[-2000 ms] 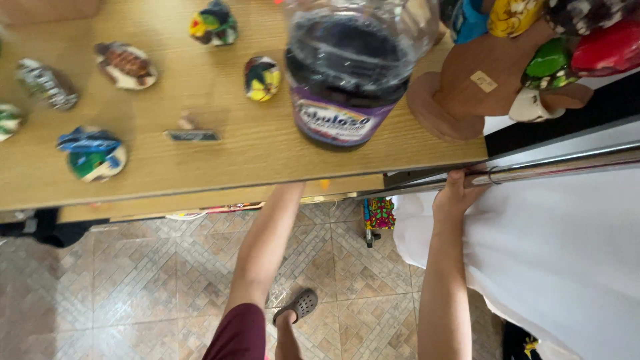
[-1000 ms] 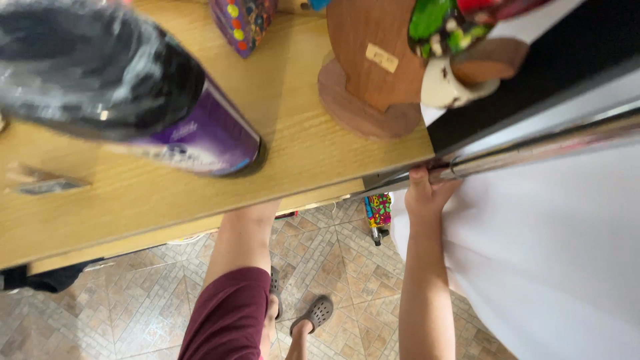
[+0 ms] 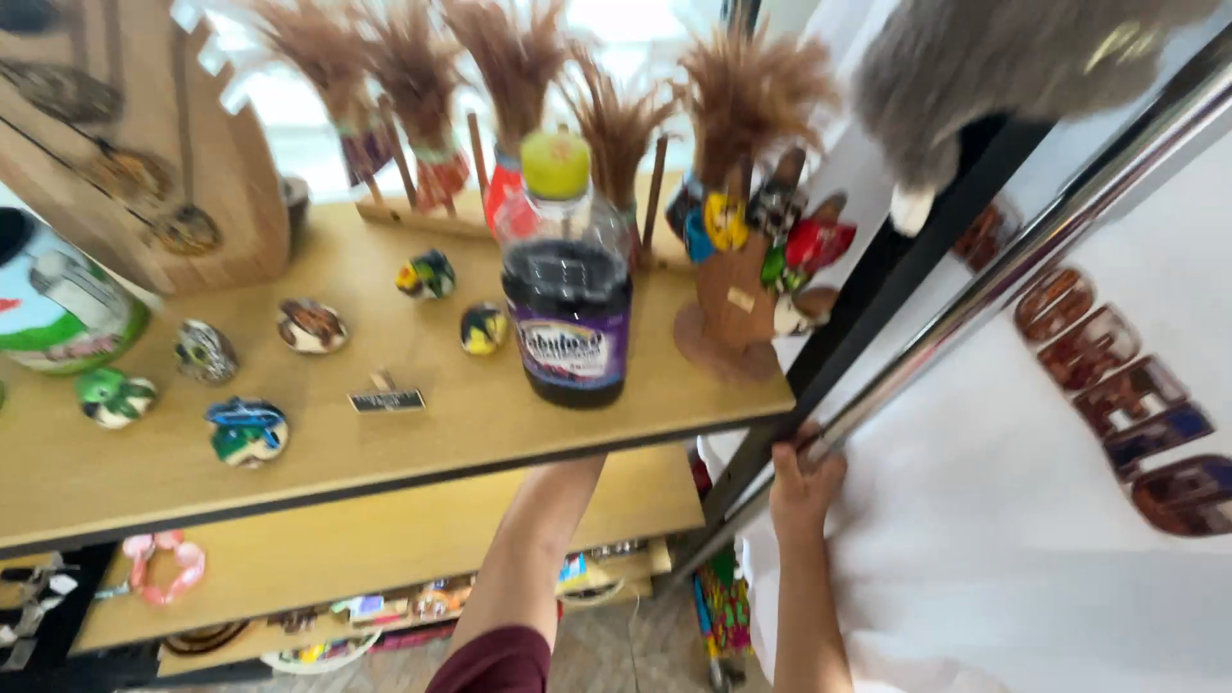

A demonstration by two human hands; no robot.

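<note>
My right hand (image 3: 807, 486) grips the lower part of a chrome metal rail (image 3: 924, 351) at the shelf unit's right corner. My left forearm reaches under the top wooden shelf (image 3: 462, 452), whose board hides the hand. Above that arm, a clear plastic bottle of dark Fabuloso cleaner (image 3: 570, 308) with a yellow-green cap stands upright near the shelf's front edge. To its left lie several small painted stones (image 3: 248, 431) and a little black sign (image 3: 387, 400). Right of the bottle is a wooden stand (image 3: 736, 318) with colourful painted figures.
Straw-topped figures (image 3: 515, 77) line the back of the shelf. A painted container (image 3: 63, 298) and a wooden necklace display (image 3: 144, 164) stand at left. A lower shelf holds a pink bead bracelet (image 3: 166, 568). White fabric (image 3: 962, 577) and a grey plush item (image 3: 1001, 67) are at right.
The view has tilted up and widened, bringing the shelf's back and lower boards into sight. My right hand stays at the rail by the corner; my left arm stays under the shelf.
</note>
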